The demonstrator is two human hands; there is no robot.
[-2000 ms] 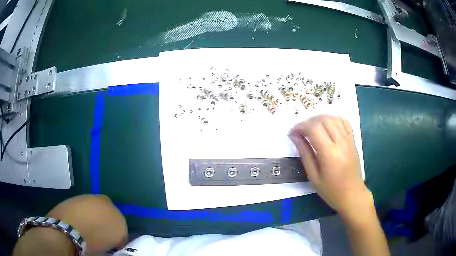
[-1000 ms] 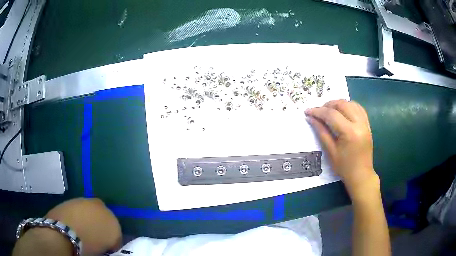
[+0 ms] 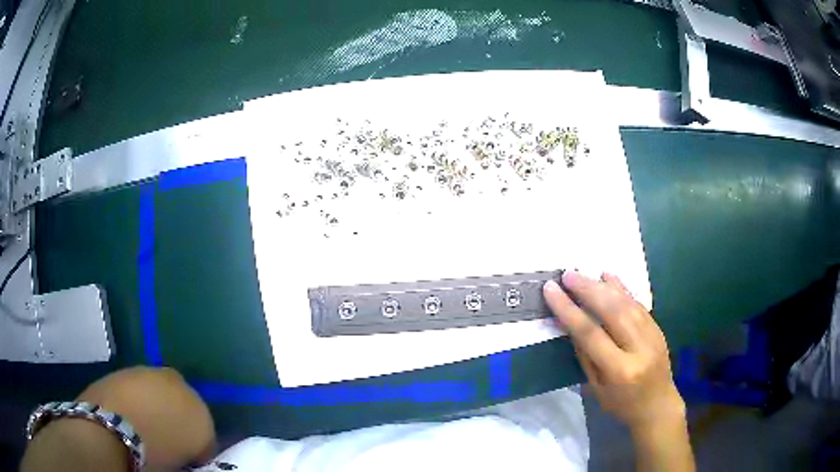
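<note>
The dark strip fixture (image 3: 364, 323) lies on the white paper sheet (image 3: 405, 255), its right end tilted slightly up. Five bright ring-like seats show along it. My right hand (image 3: 622, 346) is at the strip's right end, thumb and fingertips close together on it and covering the end; whether a small part is between them is hidden. Small loose metal parts (image 3: 401, 191) are scattered over the upper half of the sheet. My left hand (image 3: 147, 415) is at the lower left, off the sheet, a bracelet around its wrist; its fingers do not show.
The green conveyor belt (image 3: 718, 212) lies around the sheet. A silver crossbar (image 3: 175, 145) passes under the sheet. Blue tape (image 3: 147, 267) lines the belt left of and below it. Metal frame parts stand at left (image 3: 78, 327) and right (image 3: 695, 78).
My right hand has moved from just below the loose parts down to the strip's right end, covering the rightmost seat. Sheet, strip and belt fittings have shifted left in view.
</note>
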